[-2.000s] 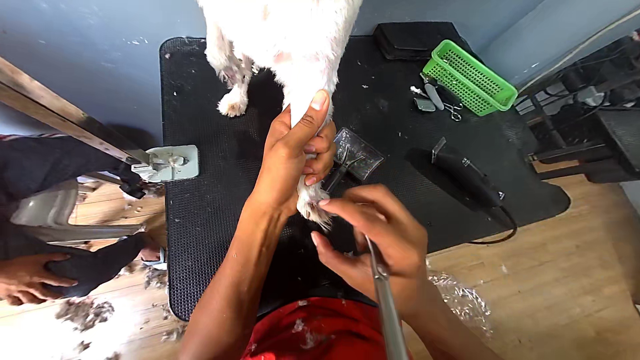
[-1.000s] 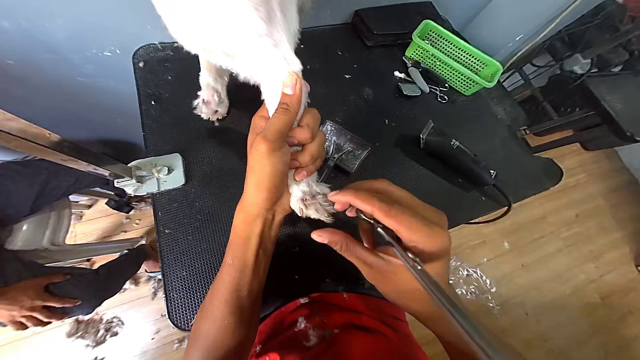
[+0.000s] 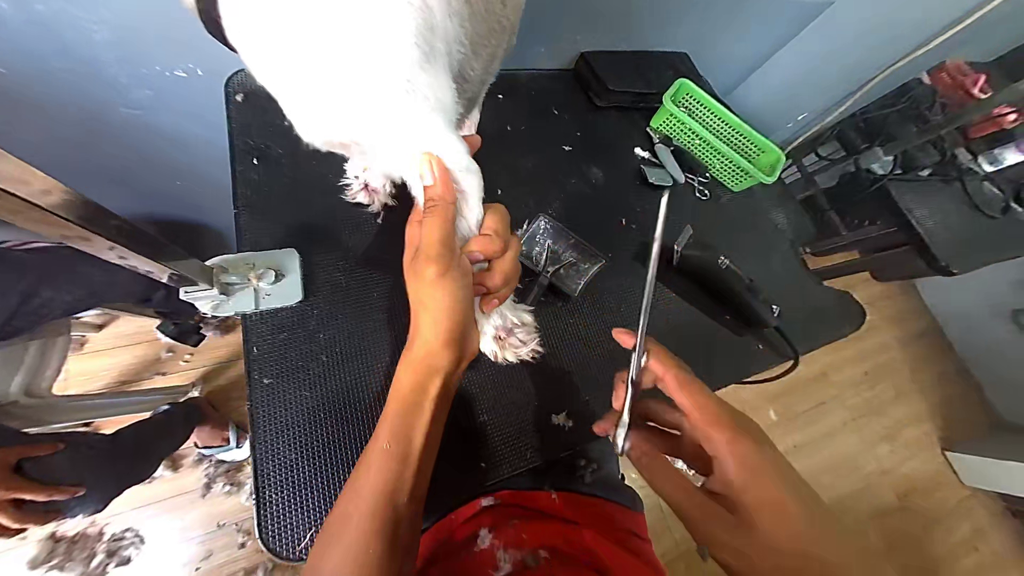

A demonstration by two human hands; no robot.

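Note:
A white-furred dog stands at the far side of a black grooming table. My left hand is wrapped around one of its legs, thumb on top, and the shaggy paw sticks out below my fingers. Another paw hangs to the left. To the right of the held paw and apart from it, my right hand holds long metal grooming scissors, their blades pointing to the far side. Whether the blades are parted cannot be seen.
A slicker brush lies right of my left hand. Farther right are a corded black clipper, small tools, a green plastic basket and a black case. A metal post clamp grips the left edge. Another person's hand shows lower left.
My right hand has moved away from the paw to the right, and the scissors that pointed at the paw now point to the far side. My left hand still grips the leg.

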